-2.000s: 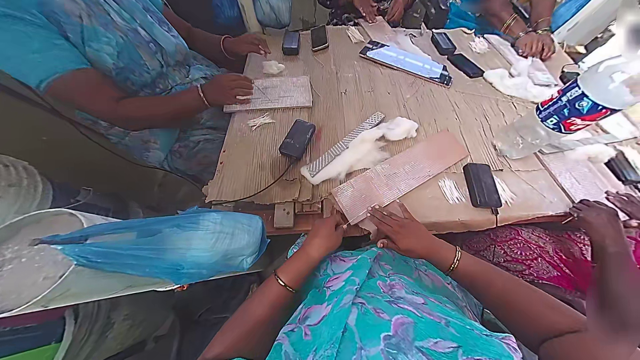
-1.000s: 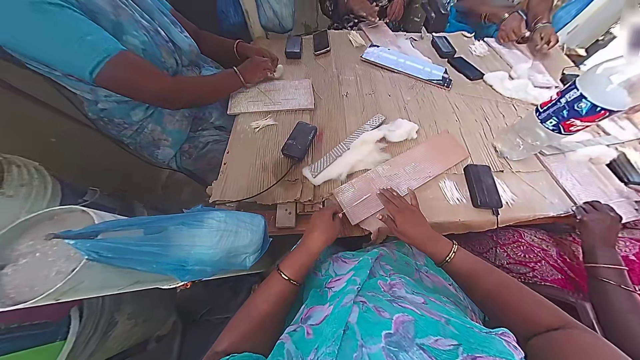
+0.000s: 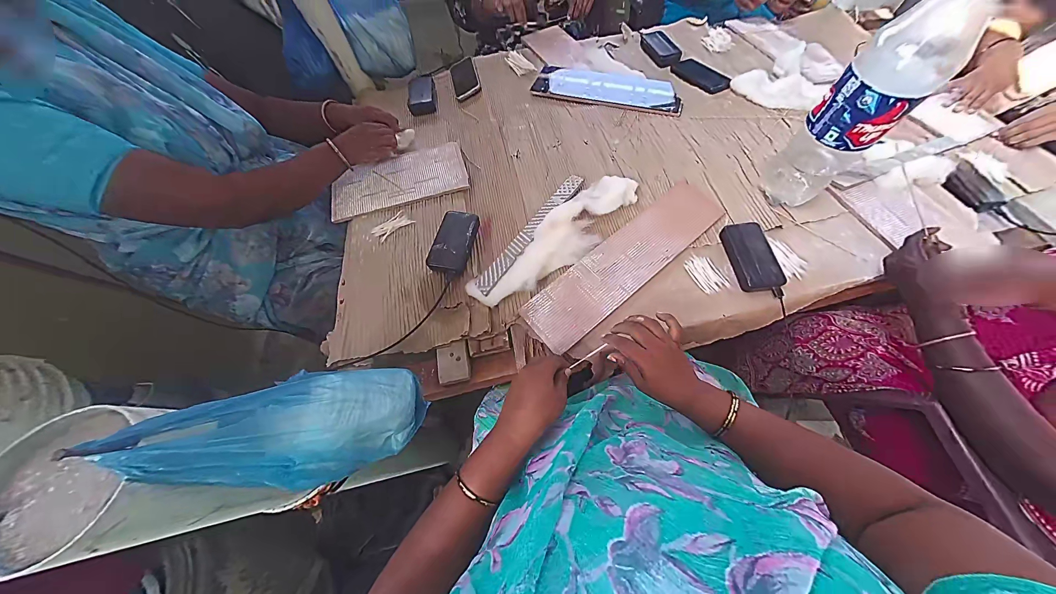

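At the near edge of the table, my left hand (image 3: 540, 389) pinches one end of a thin white cotton wick (image 3: 587, 358). The wick's other end reaches the fingers of my right hand (image 3: 652, 353), which are slightly spread; whether they grip it is unclear. Just beyond both hands lies a ribbed rectangular board (image 3: 623, 266), set at a slant. Left of it, a tuft of white cotton (image 3: 561, 246) rests partly over a striped strip (image 3: 528, 239). Finished-looking white wicks (image 3: 707, 274) lie in a small pile right of the board, beside a black device (image 3: 752, 257) with a cable.
A black box with a cable (image 3: 453, 242), a tablet (image 3: 606, 91) and a large plastic bottle (image 3: 874, 99) stand or lie on the cardboard-covered table (image 3: 396, 293). Co-workers' hands (image 3: 363, 132) are at the left, far and right sides. A blue plastic bag (image 3: 272, 429) lies over a white bucket (image 3: 107, 528) at lower left.
My right hand has come off the ribbed board toward the table's near edge, and a thin wick now shows between my hands. The co-worker's hands at the left have moved near the board there.
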